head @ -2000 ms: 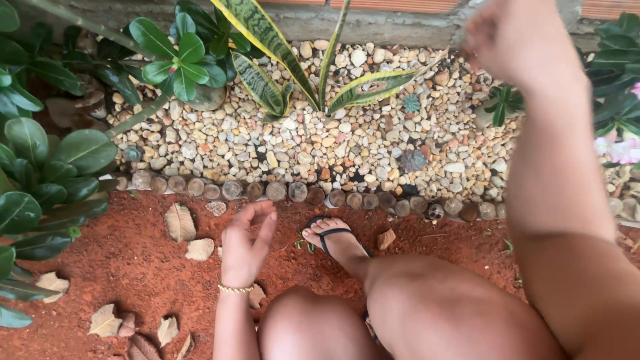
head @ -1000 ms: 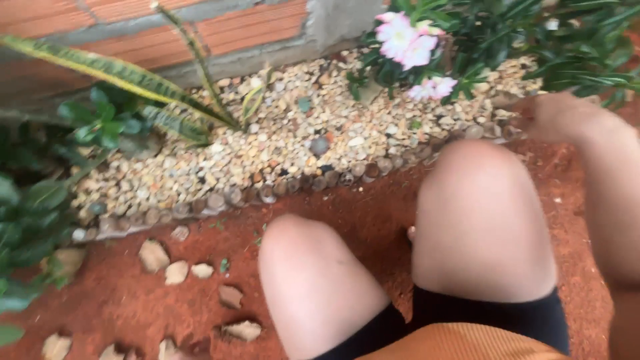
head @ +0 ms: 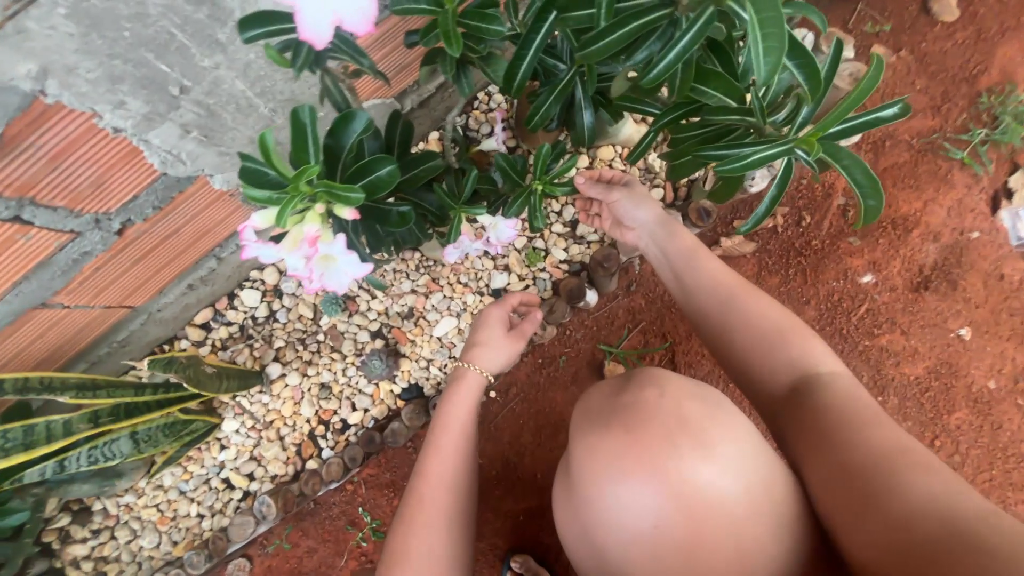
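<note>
My left hand (head: pixel 502 332), with a beaded bracelet at the wrist, hovers by the edging of round wooden stakes (head: pixel 572 290); its fingers are curled, and whether anything small is between them cannot be told. Farther up, my right hand (head: pixel 614 206) is over the pebbles (head: pixel 308 376), its fingertips close to the leaves of a small green plant (head: pixel 538 186). Its fingers are loosely bent, and no object shows in them. Pink and white desert rose flowers (head: pixel 308 252) stand left of my hands. A small grey-green succulent (head: pixel 378 364) sits among the pebbles.
A snake plant (head: pixel 104 416) is at the far left, beside a wall of hollow clay bricks (head: pixel 144 256). Long-leaved desert rose foliage (head: pixel 720 96) overhangs the bed at the top. Red soil (head: pixel 896 320) lies to the right, and my bent knee (head: pixel 664 456) is below my hands.
The view has swung right along the bed. My left hand, out of sight one second ago, shows over the edging. The snake plant now lies at the far left of the view.
</note>
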